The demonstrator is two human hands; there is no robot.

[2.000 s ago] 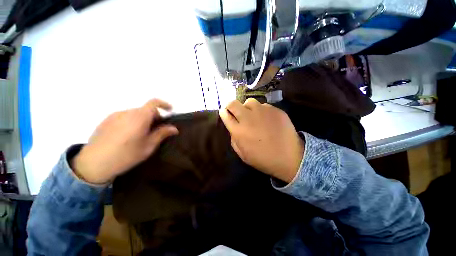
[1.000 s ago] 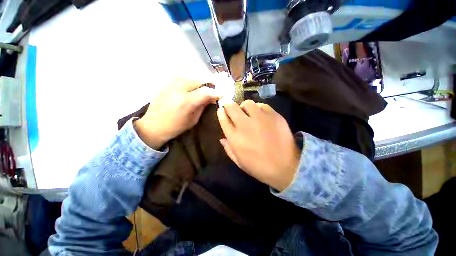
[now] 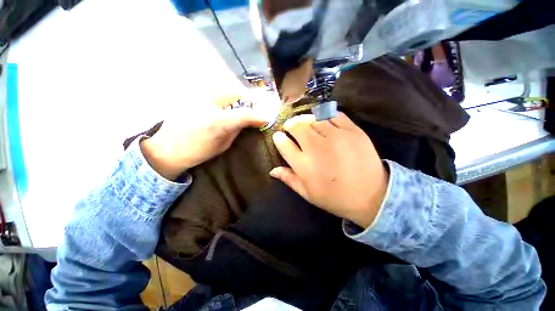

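A dark garment with olive-brown cloth point(image 3: 243, 182) and black cloth point(image 3: 286, 225) lies over the table edge and my lap. A narrow brown band point(image 3: 258, 252) runs across the black cloth. The presser foot area point(image 3: 286, 112) is over the cloth, in bright glare. My left hand point(image 3: 198, 133) holds the cloth just left of the needle, thumb and fingers close together at its edge. My right hand point(image 3: 331, 164) lies on the cloth right of the needle, fingers bent on it. The needle tip is not clear.
The white and blue sewing machine head point(image 3: 389, 24) fills the top. Brown cloth point(image 3: 395, 91) is bunched right of the needle. A phone point(image 3: 447, 70) stands behind it. Small tools point(image 3: 529, 103) lie at the far right. The white table point(image 3: 109, 79) has a blue strip at its left.
My left hand has moved right from the cloth's left part to beside the needle. My right hand has shifted slightly right. The view has shifted closer to the machine head.
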